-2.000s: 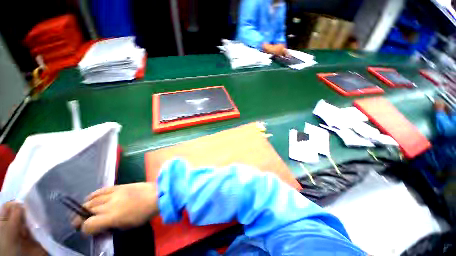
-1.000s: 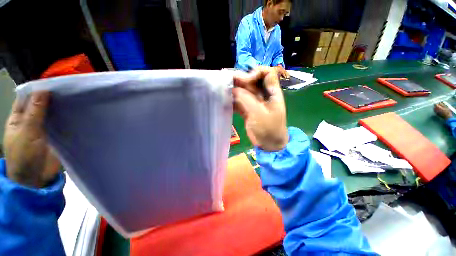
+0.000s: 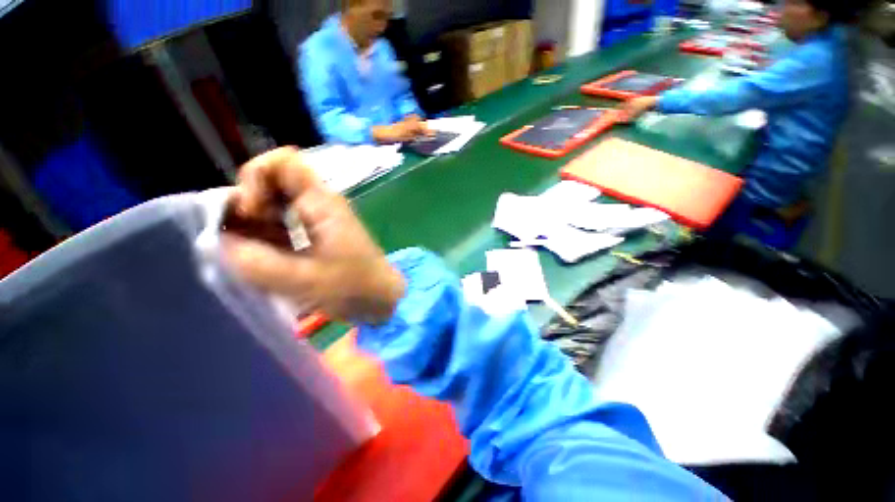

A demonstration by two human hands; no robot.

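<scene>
A large dark cover in a white semi-translucent foam bag (image 3: 147, 363) fills the lower left, raised and cut off by the picture's left edge. My right hand (image 3: 304, 240) grips the bag's upper right corner, blurred. A dark item shows between its fingers; I cannot tell its shape. My left hand is not in view. A red-orange foam pad (image 3: 407, 446) lies below and to the right of the bag, partly hidden by it and by my right sleeve.
White liner scraps (image 3: 564, 221) lie on the green bench (image 3: 432, 201). A spare foam pad (image 3: 653, 178) and covers on pads (image 3: 561, 130) lie beyond. A black bag (image 3: 834, 392) holds white sheets at right. One person works across the bench, another at right reaches toward a cover.
The view has swung right. The bagged cover and my right hand sit further left in the picture, and my left hand has left view. The person at right now reaches to a cover.
</scene>
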